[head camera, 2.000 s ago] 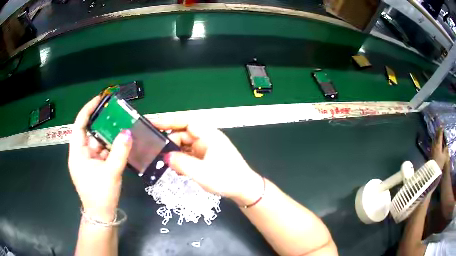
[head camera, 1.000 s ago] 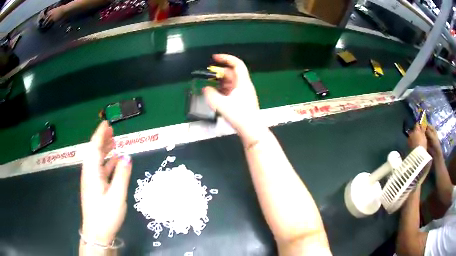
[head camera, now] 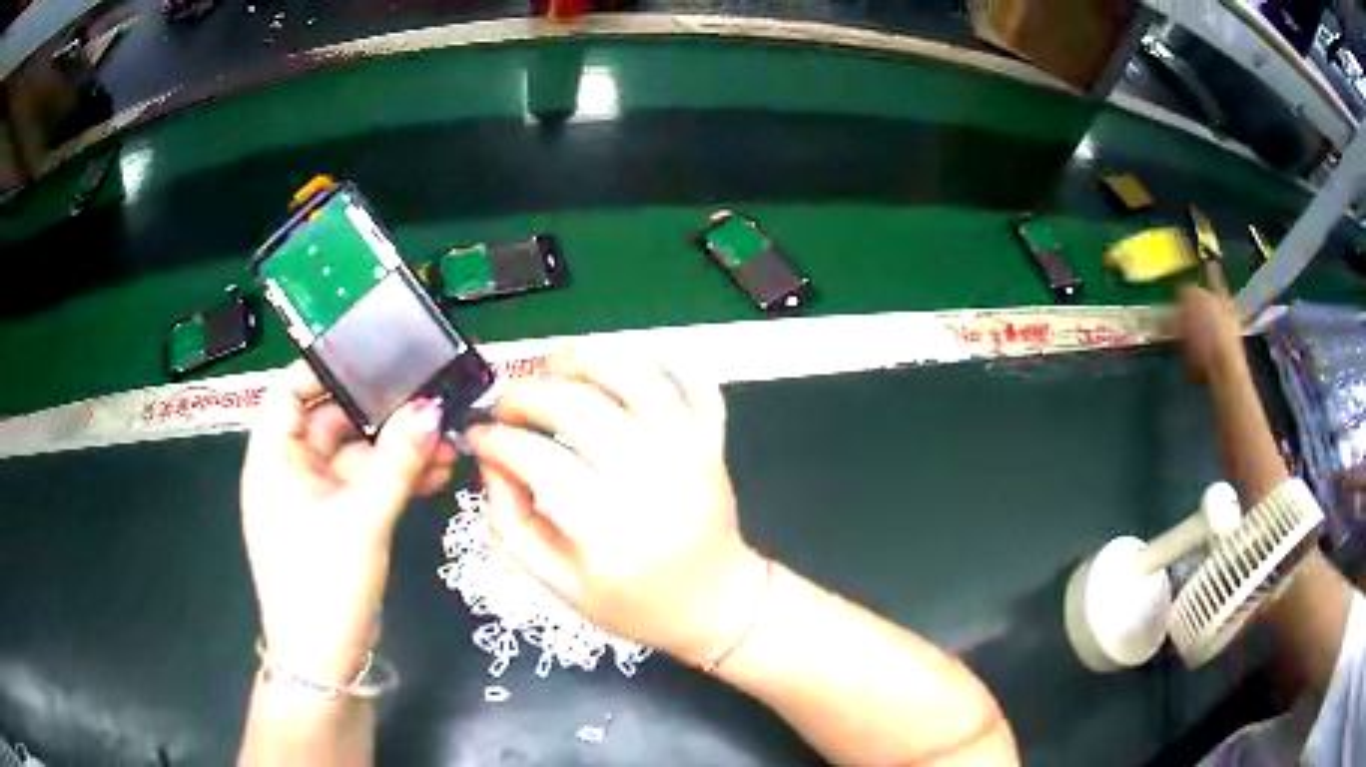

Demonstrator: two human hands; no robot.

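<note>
My left hand (head camera: 337,495) grips a phone assembly (head camera: 367,322) by its lower end, tilted above the white rail. Its green board and orange flex cable point up and left; the grey area is below. My right hand (head camera: 614,495) is at its black lower end, thumb and fingertips pinched together there. A small pale bit shows at these fingertips, too small to tell if it is a white part. Loose small white parts (head camera: 502,599) lie in a pile on the dark bench mat, partly hidden by my right hand.
Several phone assemblies lie on the green belt (head camera: 644,165) behind the white rail (head camera: 839,345). A cream fan (head camera: 1116,599) stands at right. Another person's arm (head camera: 1243,405) reaches to the belt by a yellow piece (head camera: 1151,255). Bluish plastic (head camera: 1326,390) lies at the right edge.
One second ago my left hand was empty and my right hand was over the belt at a handset. Now my left hand holds a handset, with my right hand at its lower end. The neighbour's arm has reached forward.
</note>
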